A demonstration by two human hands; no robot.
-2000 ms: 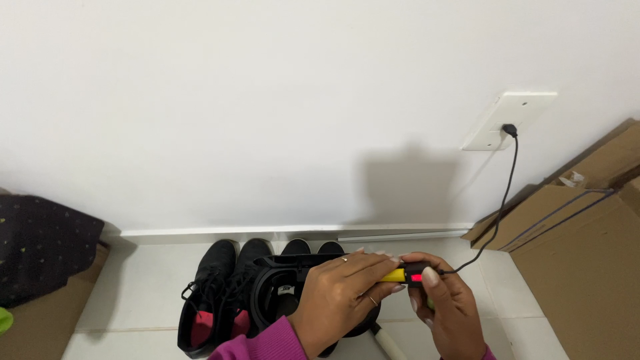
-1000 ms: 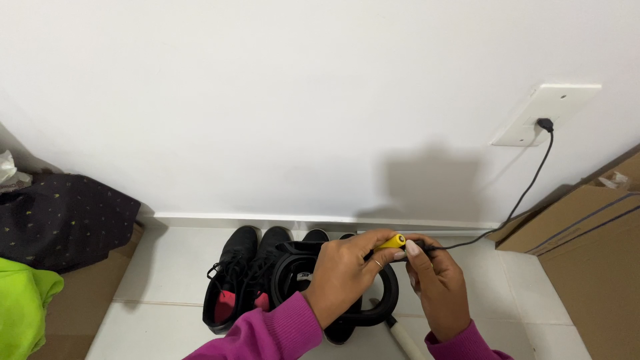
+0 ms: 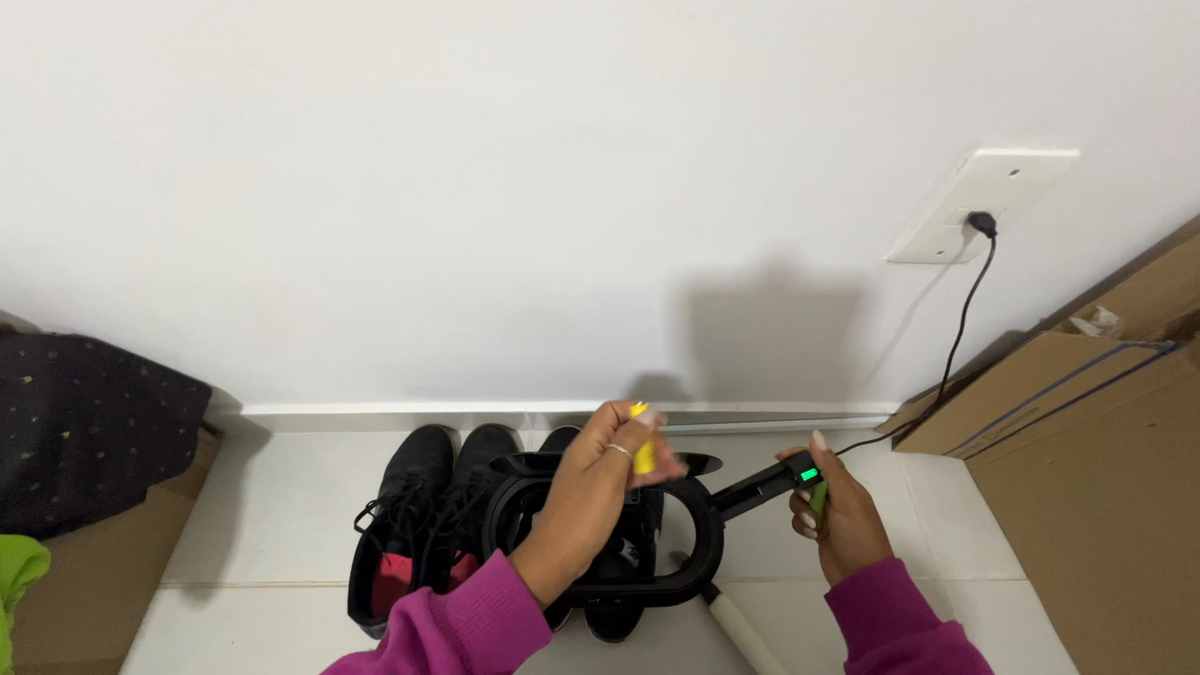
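Between the thumb and fingers of my left hand [image 3: 595, 487] is a yellow cylindrical battery [image 3: 643, 441], partly blurred. My right hand [image 3: 839, 511] grips the end of a black battery charger [image 3: 761, 487] with a lit green indicator, and a green cylindrical battery [image 3: 818, 502] shows against the palm. A black cable [image 3: 961, 328] runs from the charger to a plug [image 3: 982, 223] in the wall outlet [image 3: 1022, 178]. Below and behind my left hand is a black ring-shaped frame [image 3: 708, 553], over black shoes.
Black lace-up shoes [image 3: 419, 469] with red insoles stand on the tiled floor near the wall. A white-handled tool [image 3: 741, 628] lies beside them. Cardboard boxes [image 3: 1097, 506] stand at right; another box [image 3: 84, 591] at left bears dark patterned cloth [image 3: 84, 431] and lime-green fabric [image 3: 21, 562].
My hands, close together before, are now apart, with the yellow battery in my left hand away from the charger. The charger's light was red two seconds ago and is green now.
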